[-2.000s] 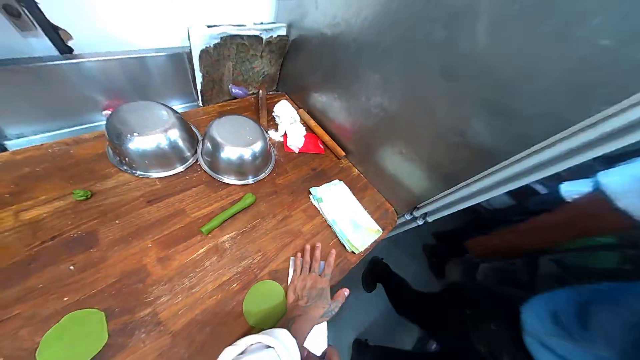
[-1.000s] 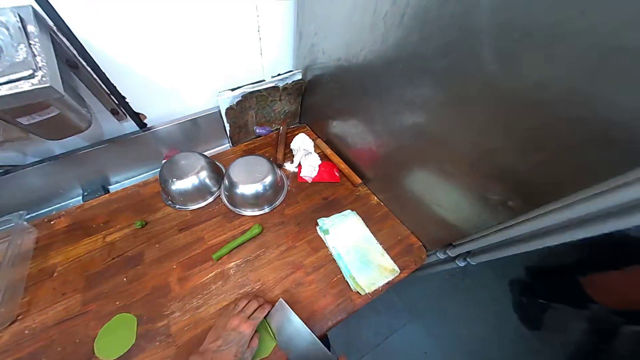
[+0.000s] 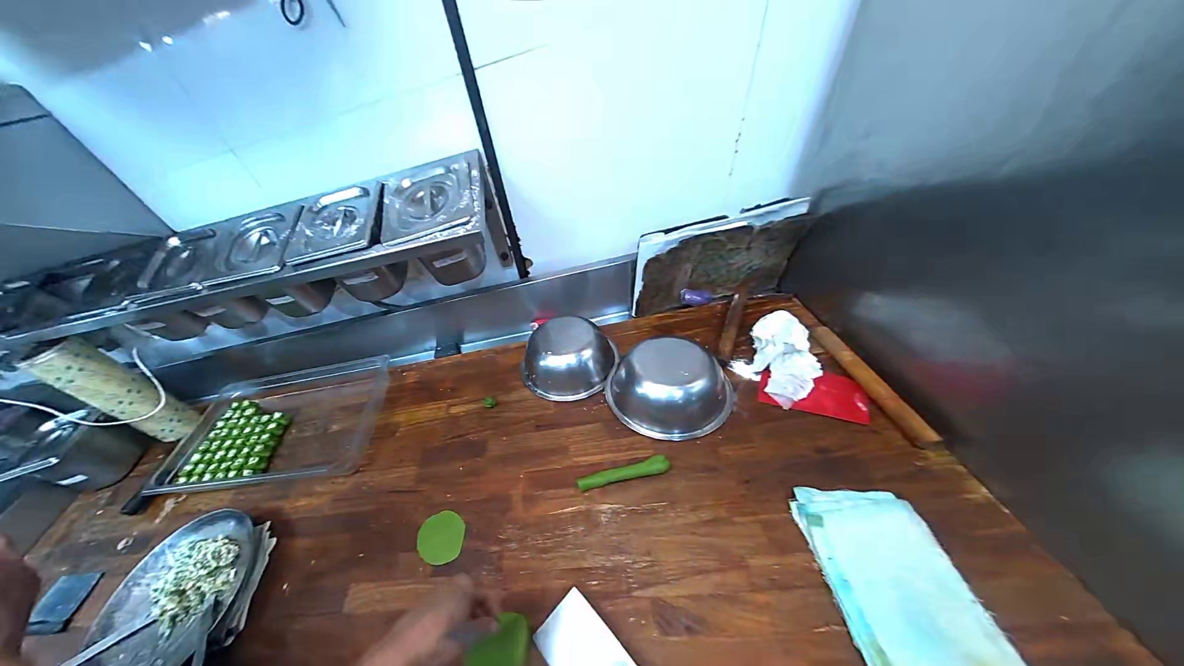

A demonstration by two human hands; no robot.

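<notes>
In the head view, my left hand [image 3: 430, 624] reaches in at the bottom, blurred, its fingertips at the edge of a flat green dough round [image 3: 499, 640]. Beside that round, a pale, flat metal blade [image 3: 583, 631] points up from the bottom edge; its handle is out of view. My right hand is not visible. Another green dough round [image 3: 441, 537] lies farther up the wooden worktop. A green dough rope [image 3: 623, 472] and a small green piece [image 3: 489, 402] lie beyond it.
Two upturned steel bowls [image 3: 668, 388] touch near the back. A folded cloth [image 3: 902, 573] lies right. Left are a clear tray [image 3: 370, 407] of small green pieces, an oval dish [image 3: 120, 592] of chopped filling with utensils, and part of another hand [image 3: 17, 592], apparently a co-worker's. Lidded steel containers [image 3: 338, 222] line the wall.
Two seconds ago my left hand lay spread over the blade; it has since moved left to the dough round. The view has swung left, bringing in the tray and dish.
</notes>
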